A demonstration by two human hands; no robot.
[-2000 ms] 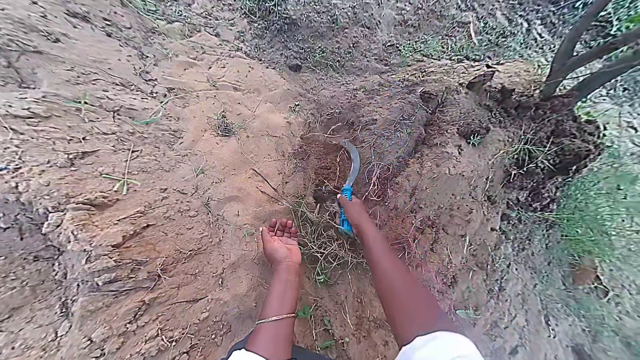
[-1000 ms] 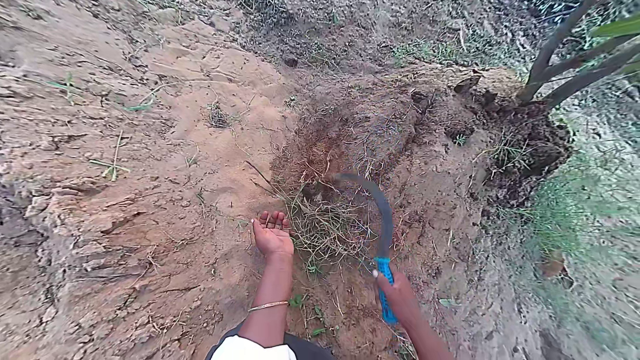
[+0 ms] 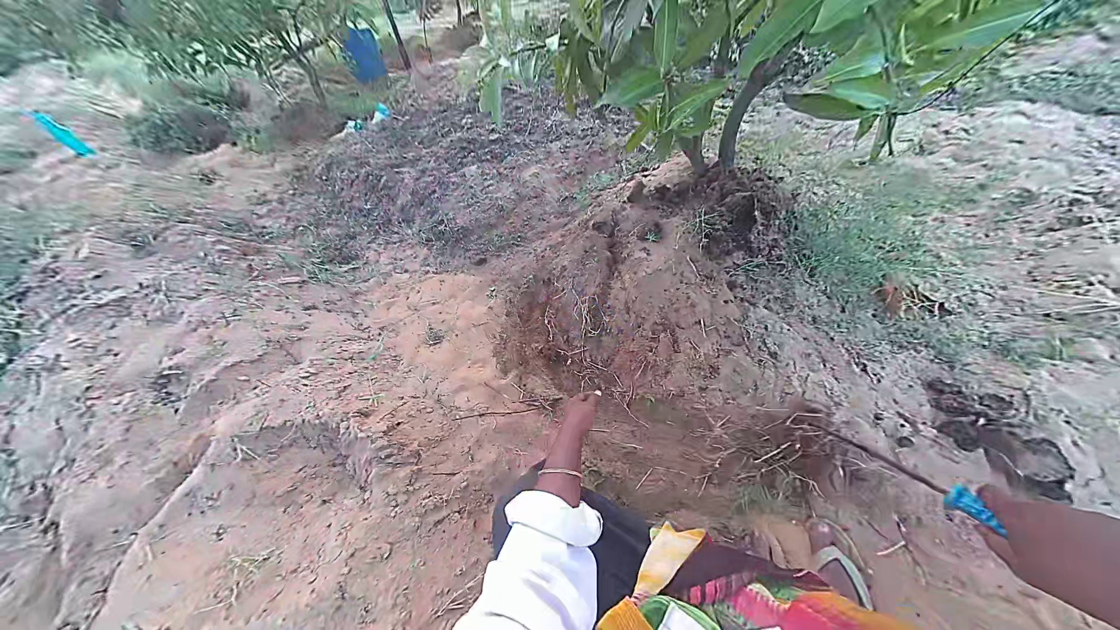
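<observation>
My right hand (image 3: pixel 997 516) is closed on the blue handle of a sickle (image 3: pixel 884 457), low at the right. The sickle's dark blade points left, and its far end meets a blurred heap of dry grass and roots (image 3: pixel 770 446). My left hand (image 3: pixel 581 408), with a bangle at the wrist, is over the reddish soil (image 3: pixel 630 359) at the centre, near thin roots and a twig. Its fingers are largely hidden from view, so I cannot tell whether it holds anything.
A small leafy tree (image 3: pixel 735 105) stands on a soil mound ahead. My sandalled foot (image 3: pixel 840 569) and colourful cloth (image 3: pixel 752 604) are at the bottom. A hole (image 3: pixel 1006 437) lies at the right. A blue object (image 3: pixel 364 54) is far back.
My right hand has moved to the right with the sickle. The grass heap, earlier beside my left hand, is now off to the right. My left hand no longer shows an upturned palm. The view has tilted up.
</observation>
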